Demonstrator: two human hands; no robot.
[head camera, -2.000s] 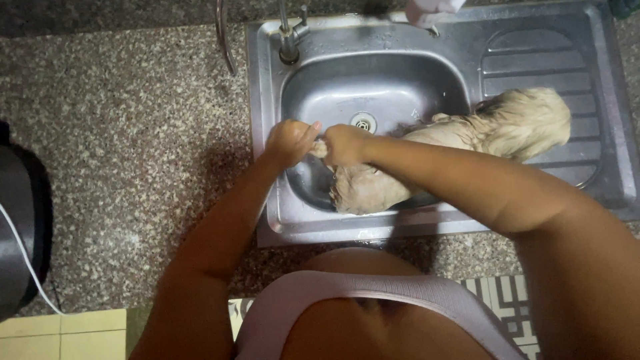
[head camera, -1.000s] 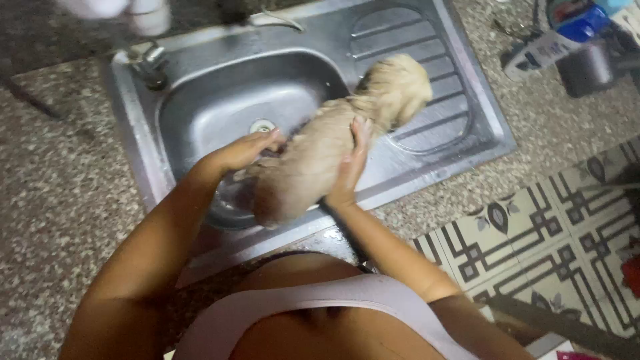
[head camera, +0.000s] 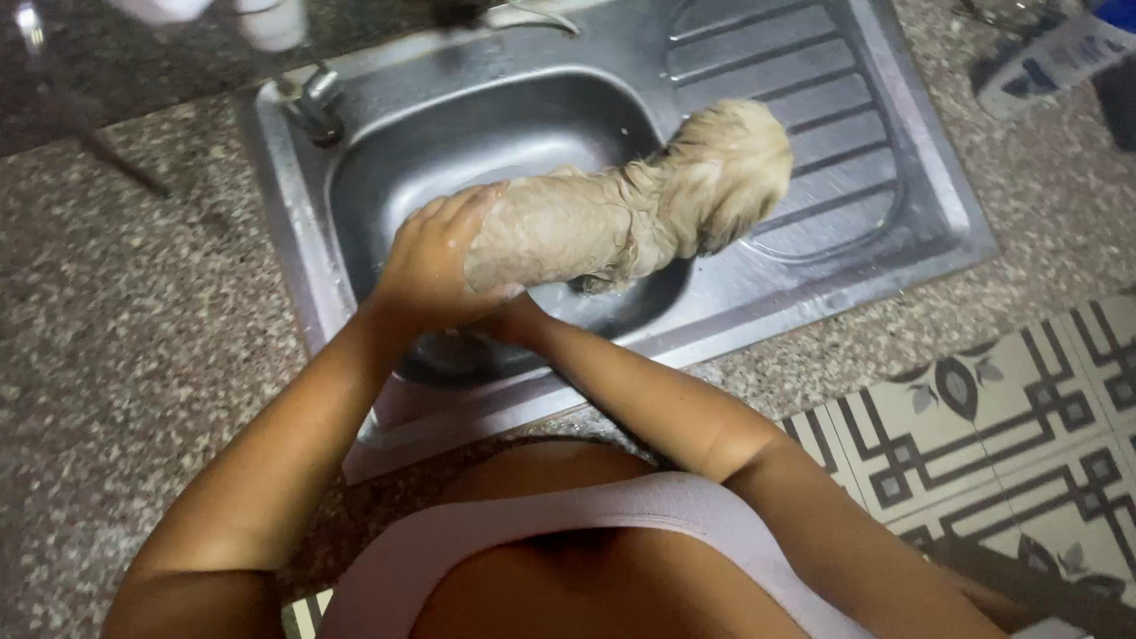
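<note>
A wet, cream-coloured small dog (head camera: 568, 226) stands in the steel sink basin (head camera: 497, 106), its shaggy head over the ribbed drainboard at the right. My left hand (head camera: 444, 248) lies spread over the dog's rump, with the thumb along its near side. Below the rump, my right hand (head camera: 510, 318) is mostly hidden under my left hand and the dog's hind end; what its fingers do cannot be seen.
A metal faucet (head camera: 315, 111) rises at the sink's back left corner. Speckled granite counter (head camera: 160, 293) surrounds the sink. At the upper right lies a plastic pack with blue parts (head camera: 1056, 67). Patterned floor tiles (head camera: 967, 426) show at the lower right.
My right hand has moved from the dog's side to below its rump. My left hand, beside the dog a second ago, now lies on its rump.
</note>
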